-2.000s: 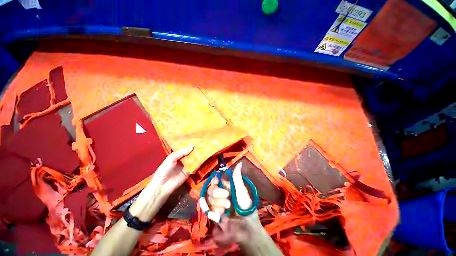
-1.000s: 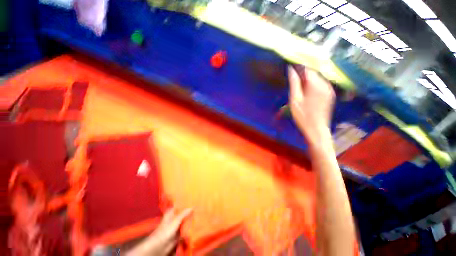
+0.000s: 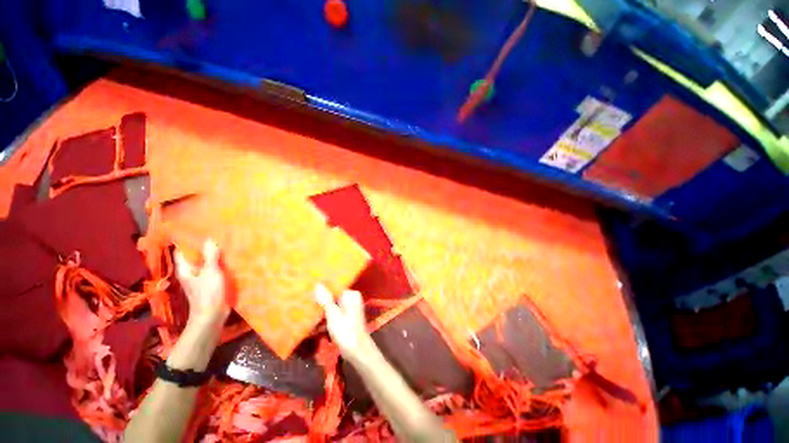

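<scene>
An orange-yellow panel [image 3: 277, 285] is tilted over the sheet material [image 3: 458, 234], one corner pointing towards me. My left hand [image 3: 203, 281] holds its left edge, fingers partly hidden. My right hand [image 3: 344, 318] holds its lower right edge, thumb on top. A dark red area [image 3: 376, 238] shows beside the panel's right side. Dark red pieces [image 3: 73, 251] lie at the left. No scissors can be made out.
Tangled scrap strips [image 3: 95, 372] run along the near edge. Bare brown-grey bed [image 3: 415, 346] shows right of my right hand. The blue press beam [image 3: 259, 43] stands behind, with a red button [image 3: 336, 12] and a strip [image 3: 497, 65] hanging on it.
My right hand has come down from the beam onto the panel; the scissors it held earliest are gone from it. The dark red panel with the white triangle no longer shows.
</scene>
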